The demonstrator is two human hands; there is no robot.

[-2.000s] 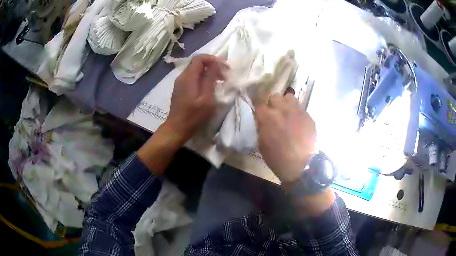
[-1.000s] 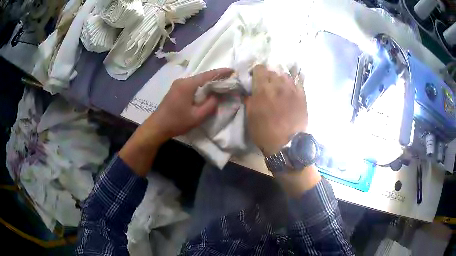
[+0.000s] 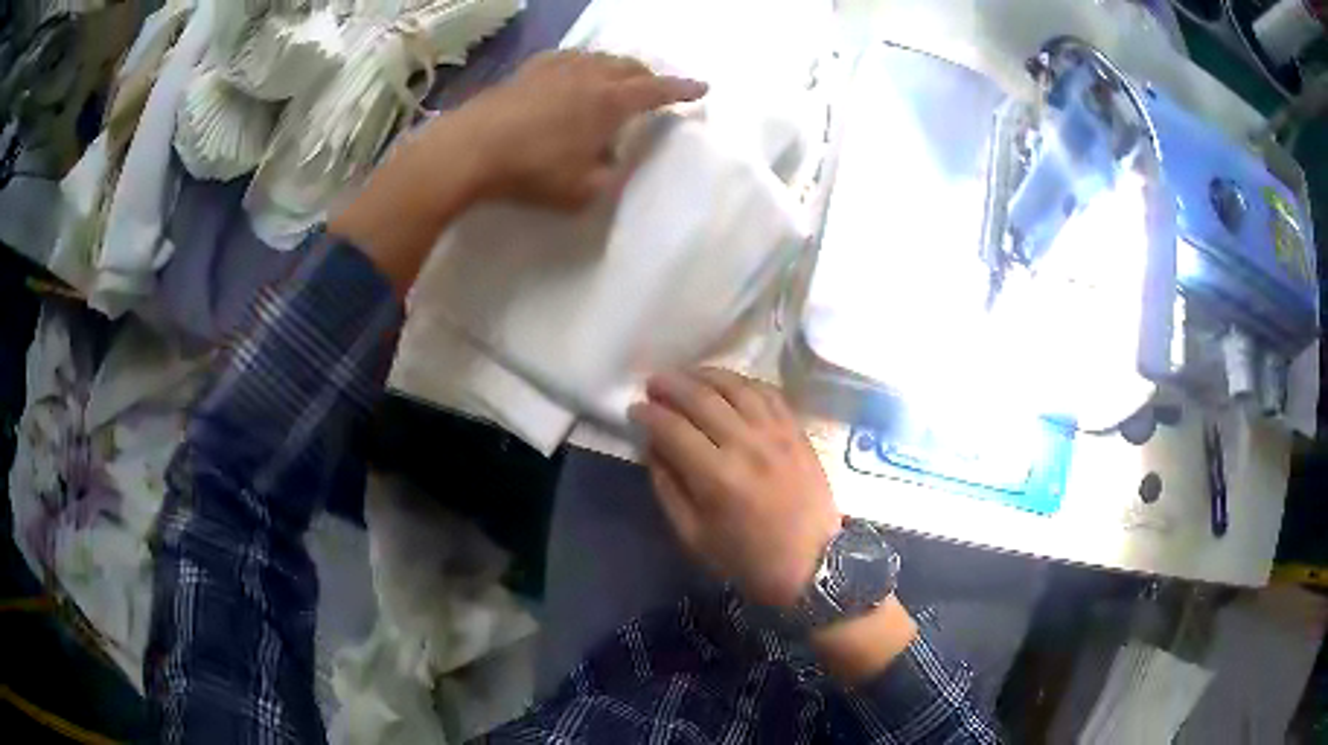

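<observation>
White cut fabric panels [image 3: 583,291] lie spread on the table left of the sewing machine, with their lower edge at the table's front edge. My left hand [image 3: 561,128] lies over the upper left part of the fabric with its fingers pointing right; its grip is blurred. My right hand [image 3: 743,473] is at the fabric's lower right edge, its fingertips at the cloth; whether they pinch it cannot be told. The blue sewing machine [image 3: 1231,218] stands at the right, its needle area hidden in glare.
Pleated cream bundles [image 3: 342,109] lie on grey cloth at the upper left. A blue plate [image 3: 969,463] is at the table's front edge. A slim dark tool [image 3: 1218,477] lies at the right. Floral fabric [image 3: 109,480] is heaped at the lower left.
The crumpled, gathered fabric is now spread flatter. My left hand has moved up and away from the right hand; my right hand has moved down to the front edge. The view has shifted.
</observation>
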